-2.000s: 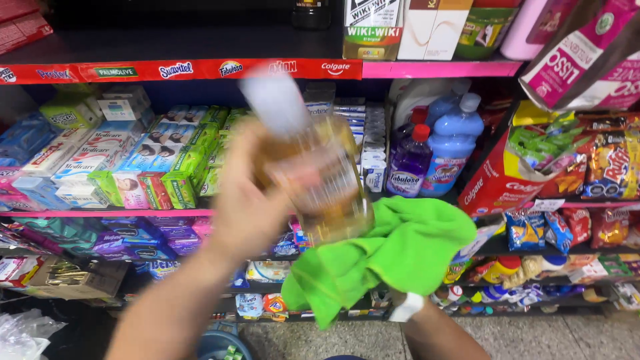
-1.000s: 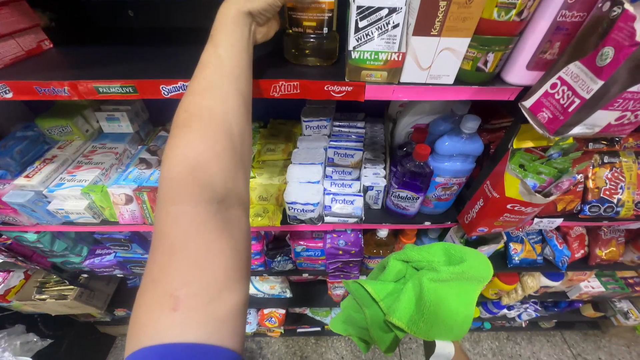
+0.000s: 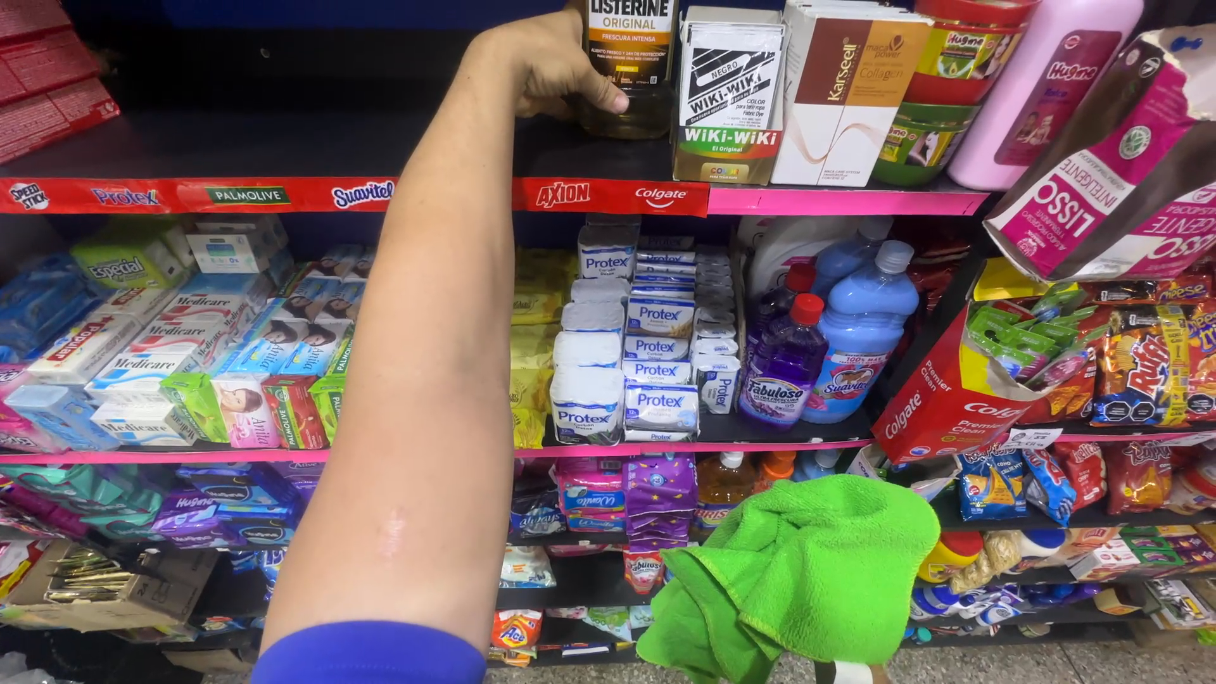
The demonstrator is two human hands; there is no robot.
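At the top of the view, my left hand (image 3: 551,66) grips a Listerine mouthwash bottle (image 3: 629,66) on the upper black shelf, thumb across its lower part. The bottle stands upright just left of an open box of Wiki-Wiki fabric dye sachets (image 3: 728,95). A green microfiber cloth (image 3: 807,570) drapes over my right hand at the lower right and hides the fingers; only a bit of the wrist with a white band (image 3: 852,673) shows below it.
Right of the dye stand a Karseell box (image 3: 841,95), stacked Hugme tubs (image 3: 950,57) and a pink bottle (image 3: 1050,90). Below are Protex soaps (image 3: 660,361), Fabuloso (image 3: 784,366) and Suavitel (image 3: 860,332) bottles. A torn Lisso carton (image 3: 1092,199) juts out at right above a red Colgate display box (image 3: 950,389).
Two seconds ago the bottle was in my left hand in front of the middle shelf, close to the green cloth. It is now up on the upper shelf, and my left arm reaches up to it.
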